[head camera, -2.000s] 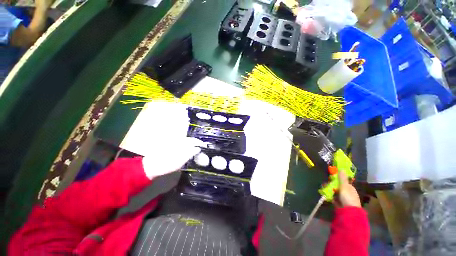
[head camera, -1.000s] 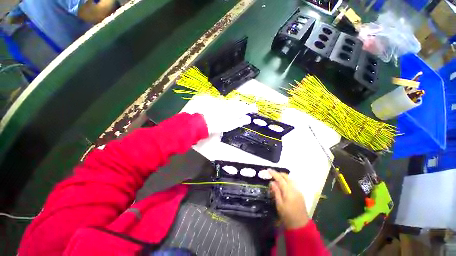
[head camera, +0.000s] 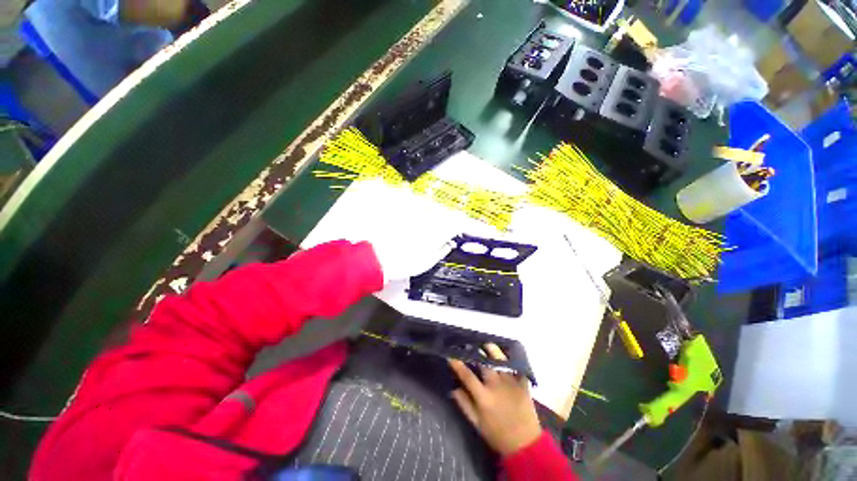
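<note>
A black housing (head camera: 467, 287) lies open on the white paper sheet (head camera: 562, 329), with a yellow wire across it and round holes in its far part. My left hand (head camera: 411, 256), in a white glove, is at this housing's left edge; its fingertips are hard to make out. A second black housing (head camera: 423, 336) is at the near edge of the sheet, tilted, with a yellow wire end sticking out at its left. My bare right hand (head camera: 495, 399) holds its right part with the fingers. The green hot glue gun (head camera: 688, 383) lies at the right, out of my hands.
Yellow wire bundles (head camera: 625, 214) lie beyond the sheet. An open black housing (head camera: 420, 131) stands behind them at left, and several housings (head camera: 606, 89) farther back. A yellow-handled screwdriver (head camera: 628, 336), whitish tub (head camera: 720, 193) and blue bin (head camera: 772, 207) are at right. The belt's chipped edge (head camera: 310, 127) runs left.
My right hand has left the glue gun and moved onto the near housing, which has since tilted so its round holes no longer show. My left hand has shifted to the far housing's left edge.
</note>
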